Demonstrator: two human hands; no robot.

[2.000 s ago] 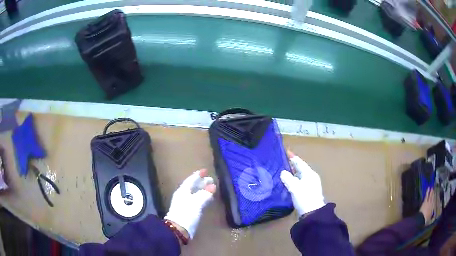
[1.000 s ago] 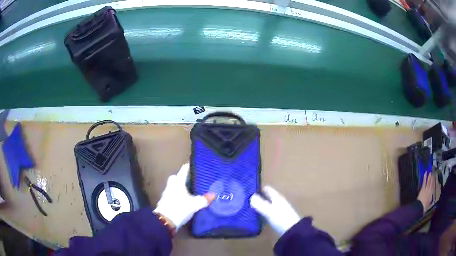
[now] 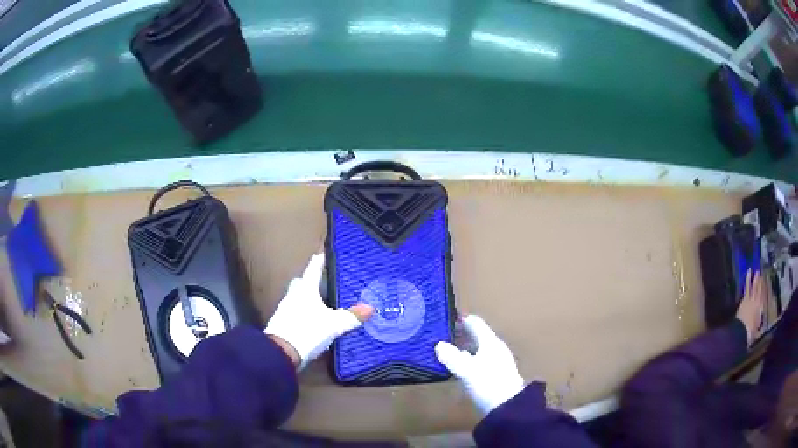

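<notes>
A fitted speaker [image 3: 391,271] with a blue mesh front, pale circle and black V-shaped top lies face up on the bench in front of me. My left hand [image 3: 317,313], in a white glove with bare fingertips, is at its left side, the thumb resting on the mesh near the circle. My right hand [image 3: 479,360], gloved alike, touches its lower right edge. An unfitted speaker [image 3: 180,277] with a white round cone lies to the left, partly hidden by my left sleeve.
A black speaker [image 3: 199,72] lies on the green conveyor. A blue mesh panel [image 3: 31,255] and nippers [image 3: 66,325] lie at far left. Blue-fronted speakers [image 3: 733,108] stand at upper right. Another person's hand [image 3: 751,303] is on a speaker at the right.
The fitted speaker has moved left from its earlier tilted place and now lies straight. My left hand, free of it at first, now touches it. The view has shifted.
</notes>
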